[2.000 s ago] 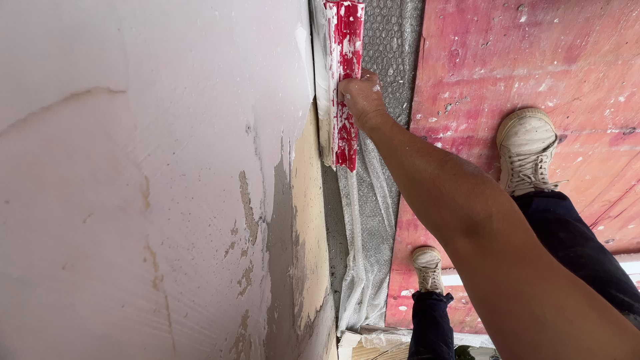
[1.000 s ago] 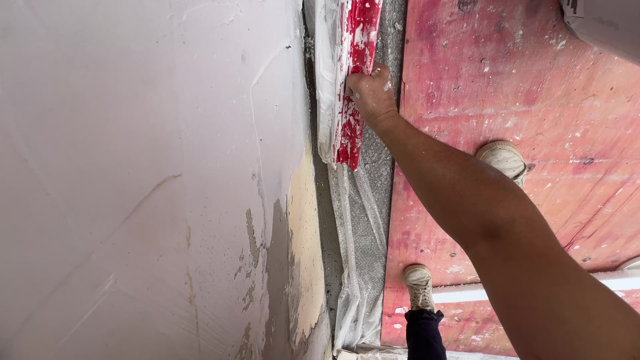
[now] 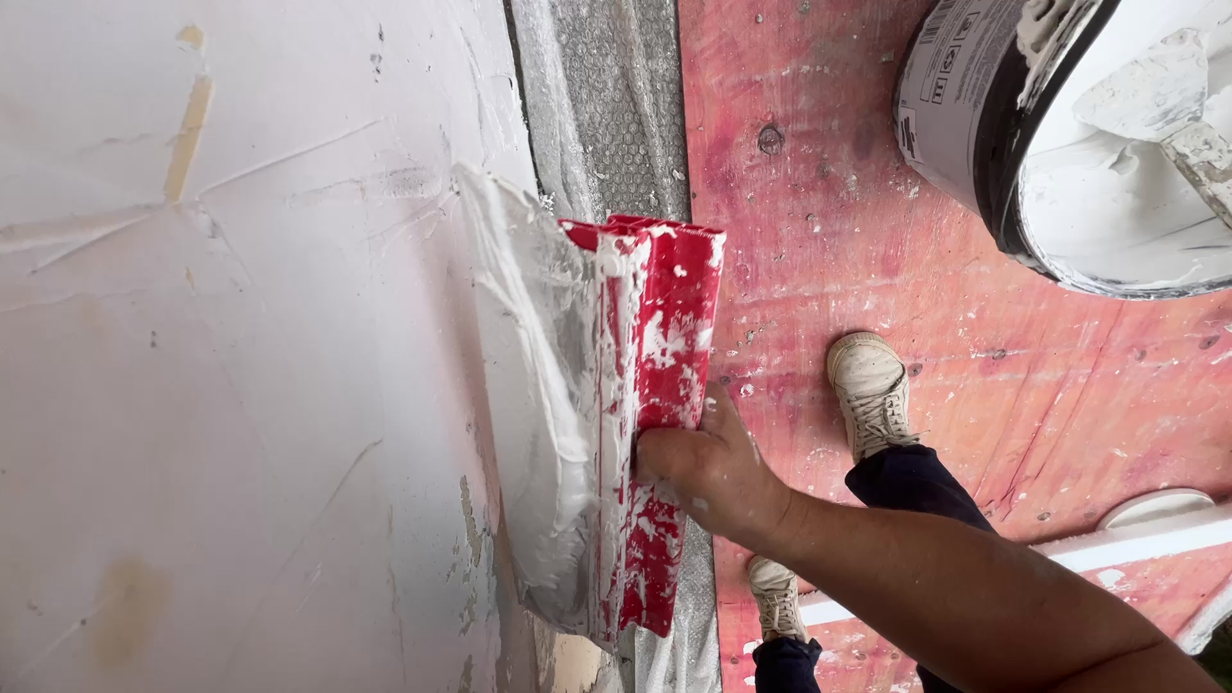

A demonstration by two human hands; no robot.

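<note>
My right hand [image 3: 707, 472] grips the red, putty-smeared back of a wide plastering blade [image 3: 664, 375]. Its broad, translucent-looking blade part carries a thick ridge of white putty [image 3: 553, 414] and lies at or close to the pale wall [image 3: 289, 385]; whether it touches cannot be told. The wall surface shows thin ridges, chips and yellowish patches. At the upper right stands a bucket of white putty [image 3: 1068, 202], with a putty-covered spatula [image 3: 1155, 87] resting in it. My left hand is out of view.
A reddish, paint-spotted board floor [image 3: 799, 260] spans the right side. Bubble wrap [image 3: 616, 115] runs between it and the wall. My beige shoes [image 3: 871, 390] stand on the board. A white strip [image 3: 1136, 539] and a round white object [image 3: 1155, 507] lie at the lower right.
The tool has turned so that its putty-loaded blade shows broadly beside the wall. The view has shifted, bringing the putty bucket much further into sight.
</note>
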